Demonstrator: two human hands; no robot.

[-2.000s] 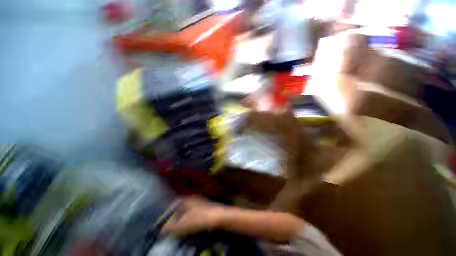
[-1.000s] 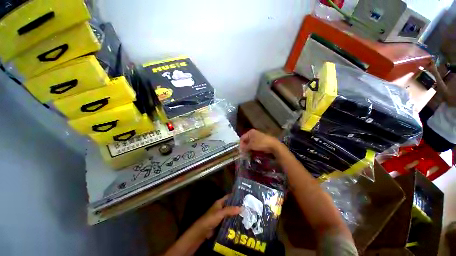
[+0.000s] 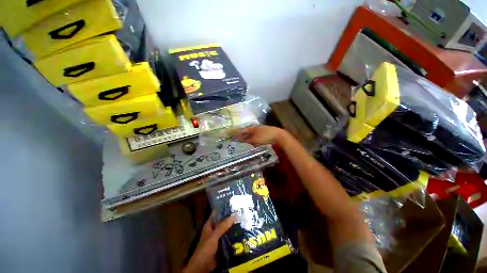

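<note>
A black retail box with a yellow end band and clear film (image 3: pixel 248 218) is tilted below the sealer table's front edge. My left hand (image 3: pixel 211 242) holds its left side, thumb on the printed face. The film's far end lies near the silver sealing bar (image 3: pixel 187 176). My right hand (image 3: pixel 261 135) reaches over the patterned table (image 3: pixel 128 176), its fingertips at loose clear film (image 3: pixel 213 129) in front of the cream sealer (image 3: pixel 141 152); whether they pinch it is unclear. Another black box (image 3: pixel 208 72) lies behind, on the sealer.
A stack of yellow-ended boxes (image 3: pixel 99 58) leans at the left wall. Bagged boxes (image 3: pixel 427 117) stand at the right, before an orange machine (image 3: pixel 395 48). Open cartons (image 3: pixel 416 234) and crumpled film (image 3: pixel 379 216) are at lower right.
The view has swung from a blurred wider room to the sealer. Since one second ago, my right hand has moved from the held box's film end to the film on the sealer. The held box is nearer the bar.
</note>
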